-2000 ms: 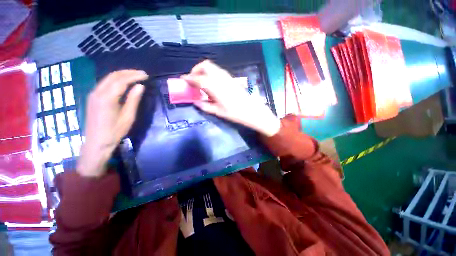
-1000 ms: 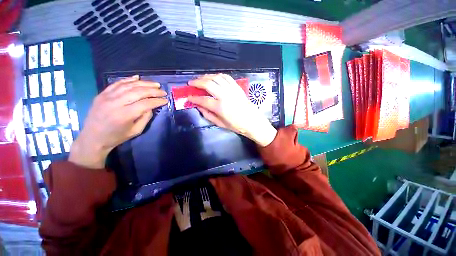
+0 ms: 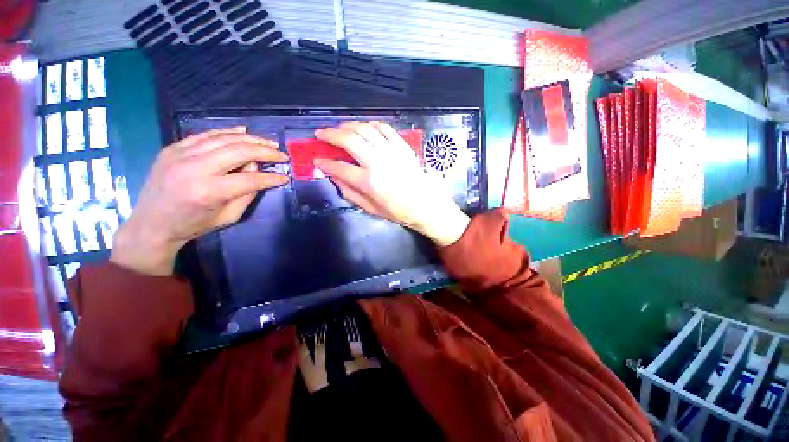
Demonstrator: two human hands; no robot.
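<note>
The laptop bottom cover point(image 3: 303, 259) lies with its black inside up on the black mat point(image 3: 251, 85). A red-faced adhesive part point(image 3: 304, 157) lies flat along its upper middle, beside a round fan grille point(image 3: 440, 153). My right hand point(image 3: 381, 173) rests over this part with thumb and fingertips on it, covering its middle. My left hand point(image 3: 203, 190) is at the cover's upper left, fingertips close together near the red part's left end. Whether the left fingertips hold anything small cannot be seen.
Black strips point(image 3: 208, 22) lie in rows at the back. White-backed pads point(image 3: 76, 121) and red film sheets point(image 3: 19, 259) are at left. A black-and-red part point(image 3: 554, 134) lies on bubble bags point(image 3: 554, 52); more red bubble bags point(image 3: 670, 164) stand right. A carton point(image 3: 701, 233) and metal rack point(image 3: 714, 367) are beyond.
The red part, earlier lifted in my right fingers, now lies flat along the cover. My left hand has come in from the left towards it. The last second shows little hand movement.
</note>
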